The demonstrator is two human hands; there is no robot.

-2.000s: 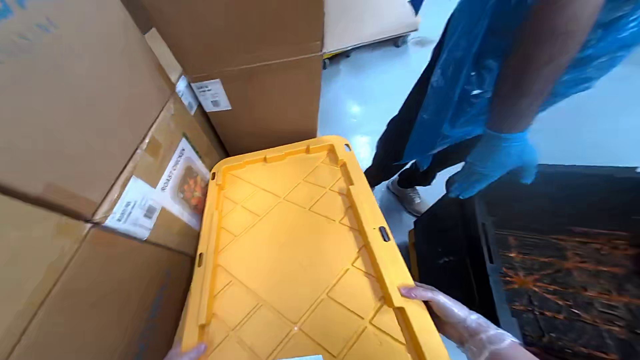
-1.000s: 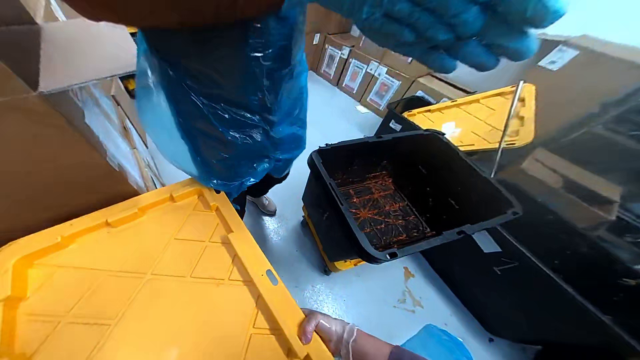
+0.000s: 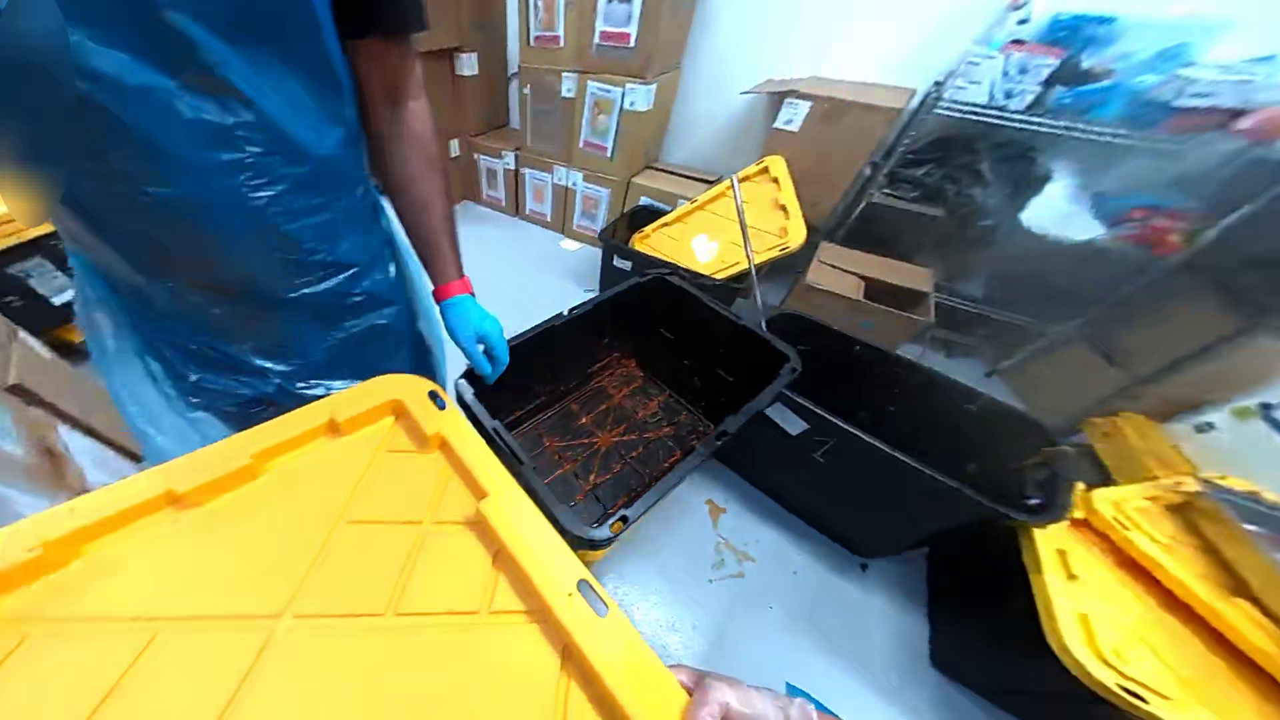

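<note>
A yellow plastic tote lid [image 3: 380,570] fills the lower left of the head view, its ribbed face toward me. My right hand [image 3: 740,695], in a clear glove, grips the lid's near right edge at the bottom. My left hand is out of view. Just beyond the lid stands a black plastic tote [image 3: 640,400] with reddish-orange residue streaked over its bottom. A co-worker's blue-gloved hand [image 3: 475,335] rests at this tote's left rim.
The co-worker in a blue plastic apron [image 3: 240,200] stands close at left. Another black tote [image 3: 870,470] stands right of centre, yellow lids [image 3: 1150,590] lie at lower right. Behind are stacked cardboard boxes [image 3: 600,120] and a wire shelf [image 3: 1040,120]. Brownish spills [image 3: 725,540] mark the floor.
The view has swung right, away from the cardboard boxes beside the lid. The co-worker's gloved hand, raised at the top one second ago, is now down at the black tote's rim.
</note>
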